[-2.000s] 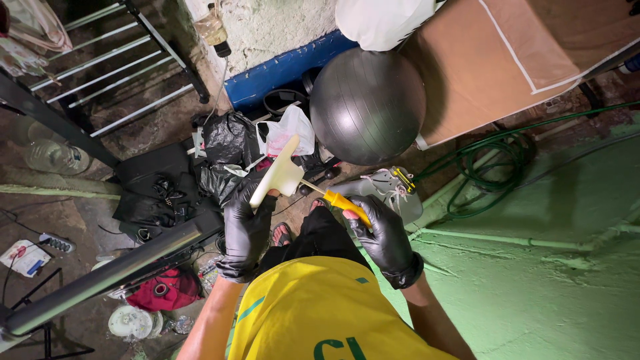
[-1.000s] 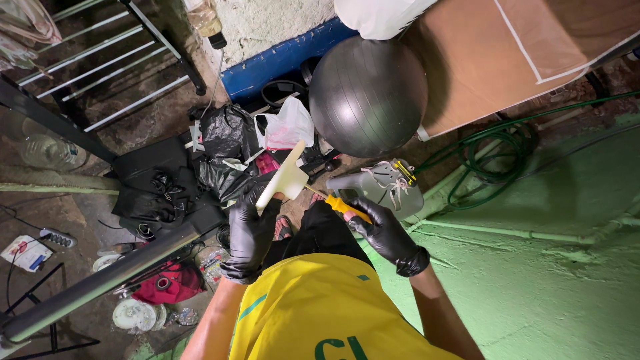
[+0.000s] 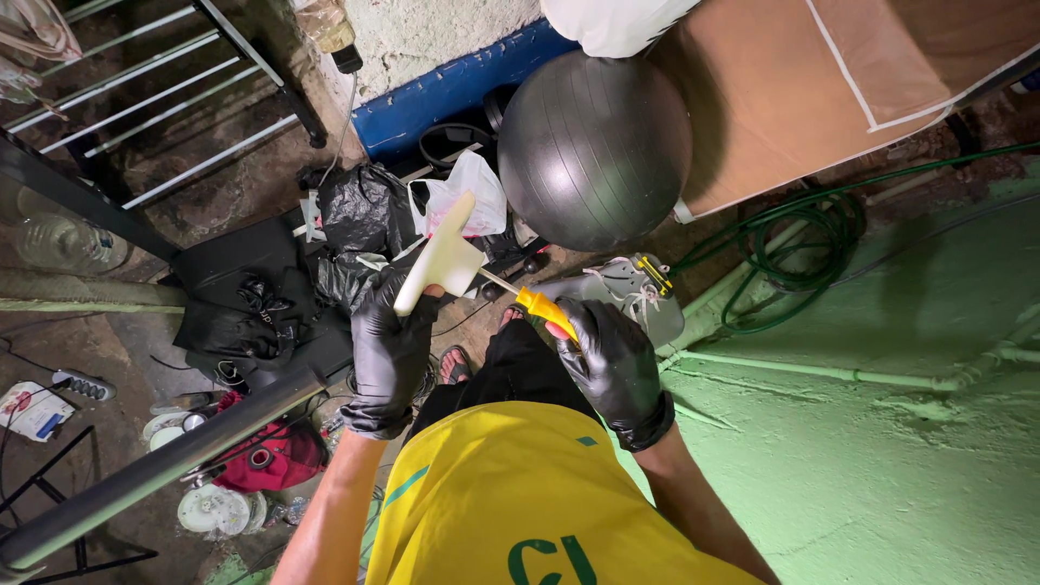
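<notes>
My left hand (image 3: 392, 345), in a black glove with a torn fingertip, grips a cream-coloured plastic piece (image 3: 443, 258) shaped like a long blade with a block on one side. In my right hand (image 3: 613, 357), also black-gloved, is a screwdriver (image 3: 546, 311) with a yellow handle. Its metal shaft points up and left to the block side of the plastic piece; whether the tip sits inside it cannot be told. Bare fingertips show through both gloves.
A black exercise ball (image 3: 595, 150) lies ahead beside a brown-covered surface (image 3: 780, 97). Black bags (image 3: 367, 210) and a white bag (image 3: 467, 195) are on the floor. A green hose (image 3: 812, 244) coils at right. A dark metal bar (image 3: 162, 463) crosses the lower left.
The plastic piece has tilted a little in my left hand between frames. Both hands keep hold of their things, with the screwdriver still pointing at the piece.
</notes>
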